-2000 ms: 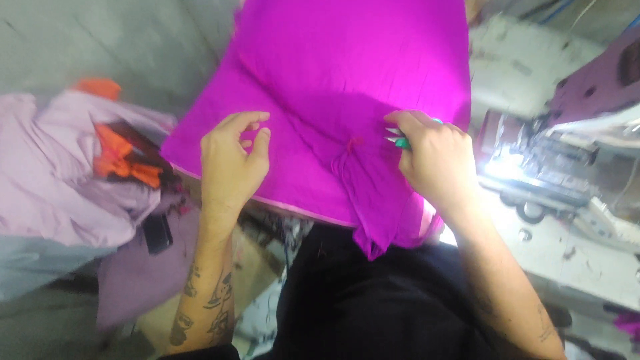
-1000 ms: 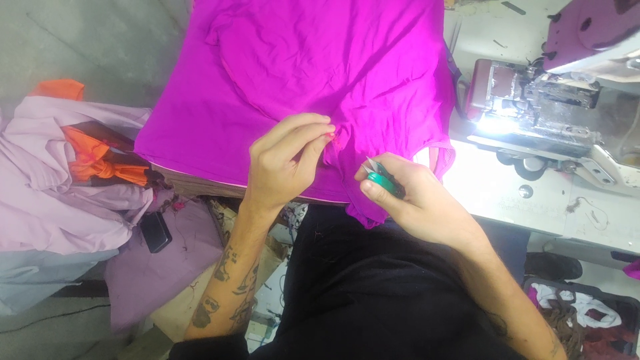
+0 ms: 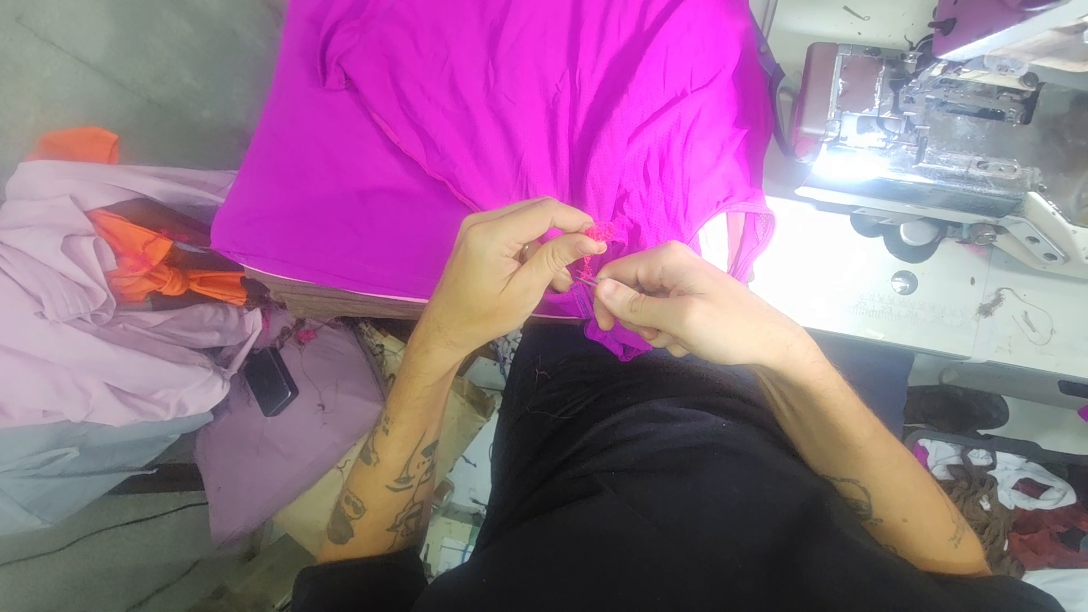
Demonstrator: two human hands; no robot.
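Note:
A magenta fabric garment (image 3: 510, 127) lies spread in front of me, its gathered lower part hanging over the edge near my lap. Between thumb and index finger, my left hand (image 3: 506, 276) pinches a tuft of pinkish-red thread (image 3: 602, 234). Close on its right, my right hand (image 3: 688, 302) is closed around a small tool whose thin metal tips (image 3: 586, 280) touch the thread. Its green grip, visible earlier, is hidden by the fingers now, so the exact kind of tool cannot be told.
An industrial sewing machine (image 3: 935, 127) with its lamp lit stands on a white table (image 3: 884, 297) at the right. Pale lilac cloth (image 3: 59, 340), knotted orange fabric (image 3: 161, 263) and a dark phone-like object (image 3: 270, 381) lie at the left. Fabric scraps (image 3: 1020, 484) sit low at the right.
Both hands have come together over the gathered part of the garment. The left hand moved right and pinches thread; the tool's tips have come to that thread. The view has shifted somewhat.

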